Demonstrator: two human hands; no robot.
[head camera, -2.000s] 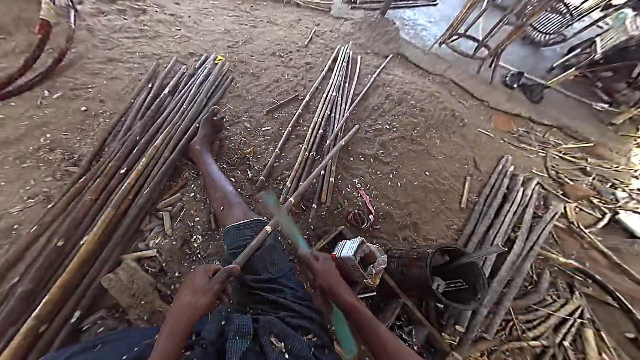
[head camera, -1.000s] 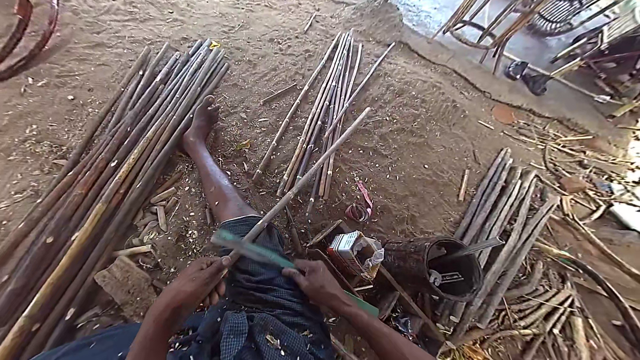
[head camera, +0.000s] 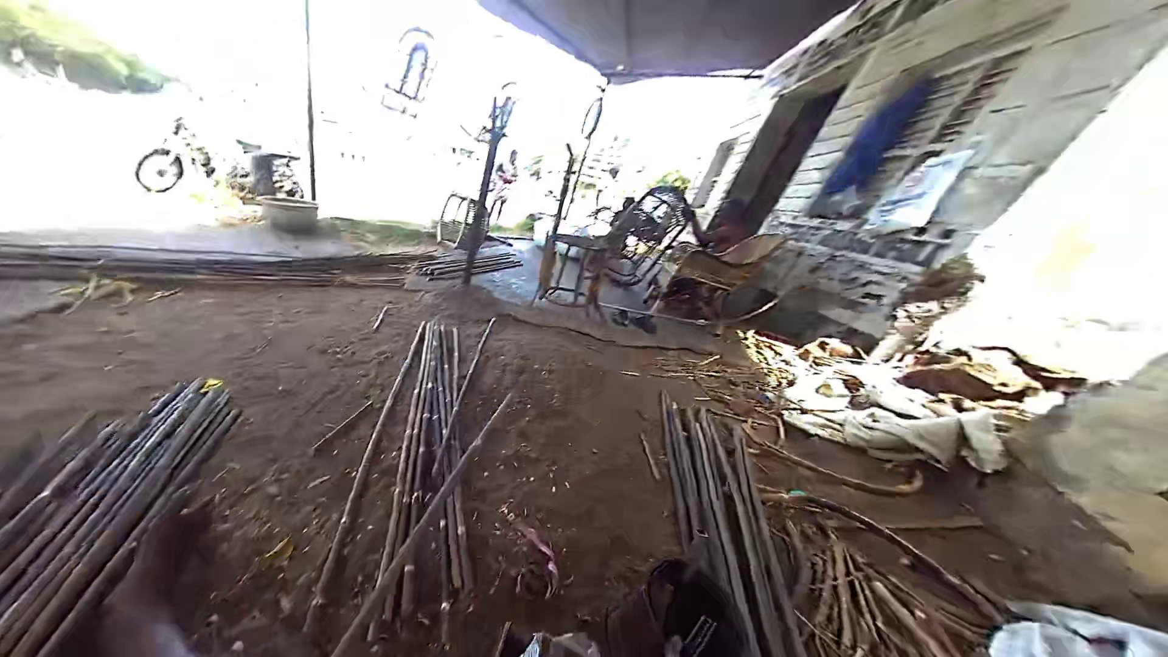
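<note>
Neither of my hands shows now; both are below the bottom edge. The upper part of a cane pole (head camera: 447, 497) rises from the bottom edge, slanting to the right across a loose bundle of thin cane poles (head camera: 415, 456) on the dirt. What grips its lower end is out of sight. At the lower left, my blurred lower leg (head camera: 151, 584) lies beside a thick bundle of poles (head camera: 119, 493). A dark metal can (head camera: 698, 611) stands at the bottom, against a stack of short poles (head camera: 716, 502).
Curved cane rods (head camera: 894, 538) and a pile of thin sticks (head camera: 858, 593) lie at the lower right, below white sacks (head camera: 894, 420). Farther back are cane chairs (head camera: 648, 228), a person (head camera: 725, 228) beside them, a leaning post (head camera: 484, 192) and a parked motorcycle (head camera: 169, 164).
The view has swung up strongly towards the yard and house. Both hands and the green-handled blade, earlier at the pole over my leg, have left the frame.
</note>
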